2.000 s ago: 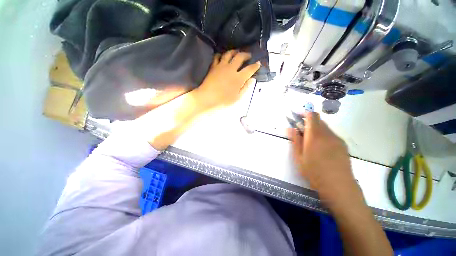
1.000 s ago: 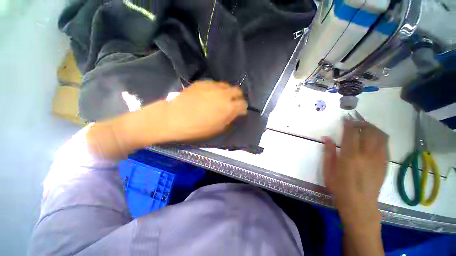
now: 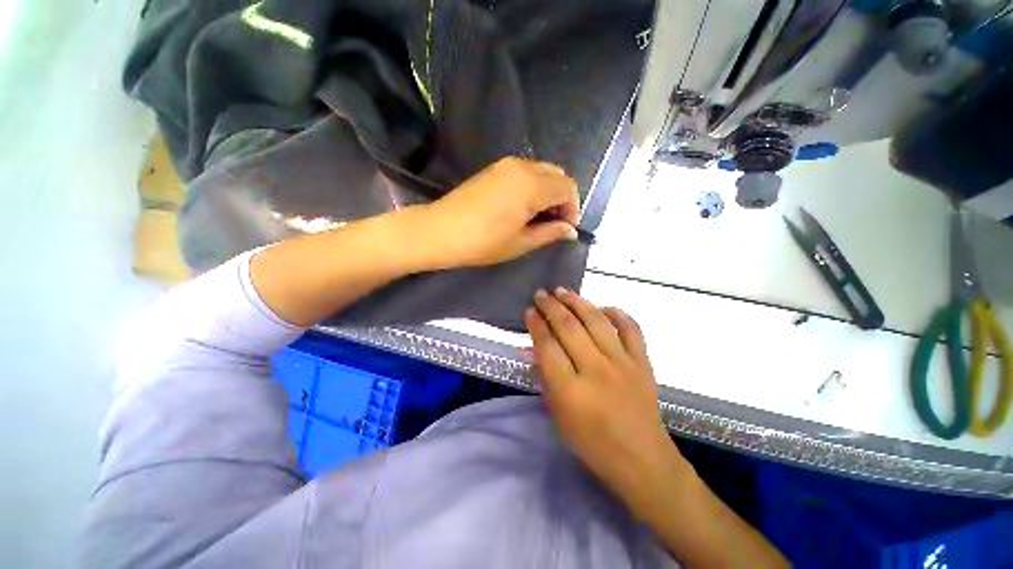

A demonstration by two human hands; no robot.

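Note:
The dark grey garment lies in a heap at the upper left, with a flat part reaching toward the table's front edge. My left hand pinches the garment's right edge, with a small dark bit of its edge at the fingertips. My right hand lies palm down, its fingertips on the lower right corner of the cloth, holding nothing. The black thread snips lie on the table right of the cloth. The sewing machine head stands at the upper right; the needle area is hard to make out.
Scissors with green and yellow handles lie at the far right. Brown board shows under the heap at the left. A ruler tape runs along the table's front edge. A blue crate is below. A pale wall is at the left.
The snips, earlier at my right hand, now lie on the table. My right hand has moved left onto the cloth. My left hand now pinches the edge, and the garment has been spread toward the front.

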